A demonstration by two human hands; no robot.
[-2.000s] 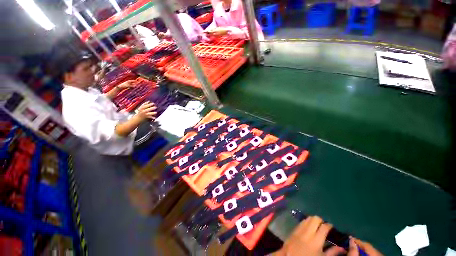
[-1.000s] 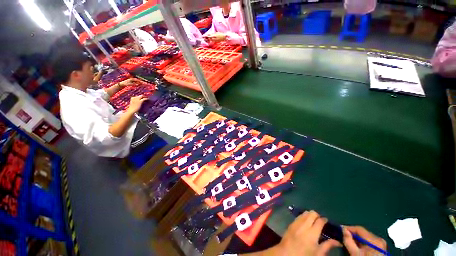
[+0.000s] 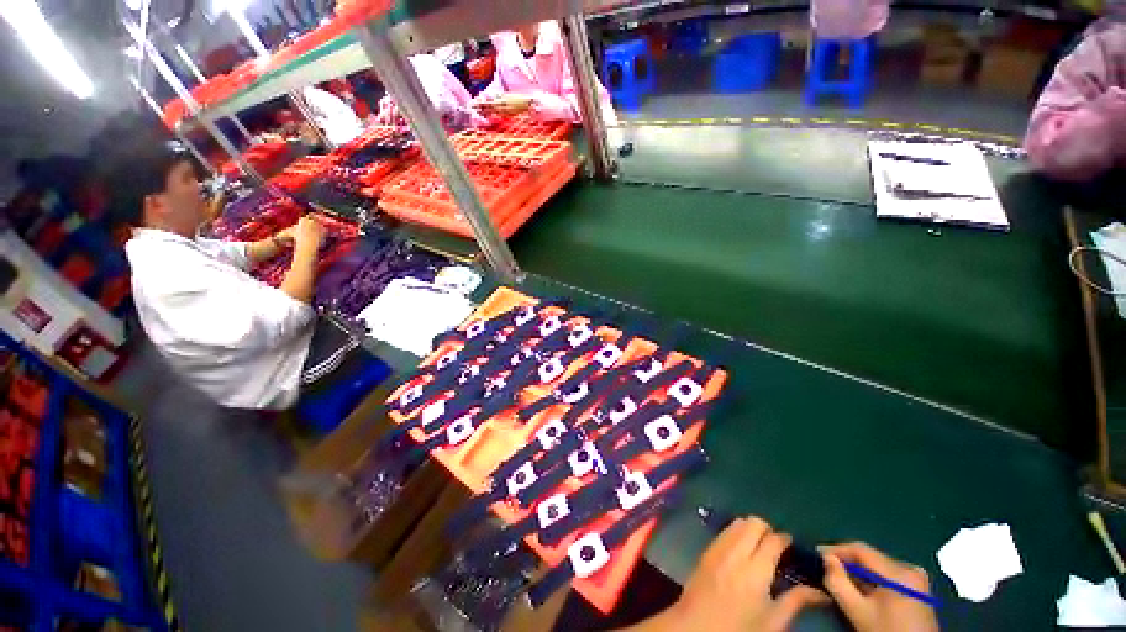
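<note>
My left hand (image 3: pixel 741 578) holds a dark wristwatch (image 3: pixel 800 567) by its head at the bottom edge; a piece of its strap sticks out past the fingers at the upper left. My right hand (image 3: pixel 879 593) is at the watch's right side and holds a thin blue pen-like tool (image 3: pixel 892 584), which points down to the right. The tool's tip is hidden at the fingers. Left of my hands, an orange-red tray (image 3: pixel 492 467) holds rows of dark watches with white square pieces, each with a dark round centre.
White papers (image 3: pixel 982 559) lie right of my hands, with a pale stick (image 3: pixel 1105 541) near the right edge. White sheets (image 3: pixel 414 315) lie beyond the tray. A metal post (image 3: pixel 442 154) stands behind it. A person in white (image 3: pixel 210 309) sits left. A white board (image 3: pixel 936 183) lies far right.
The view has turned slightly right, so the tray and bench appear further left. Both hands stay on the watch, and the blue tool has remained in my right hand.
</note>
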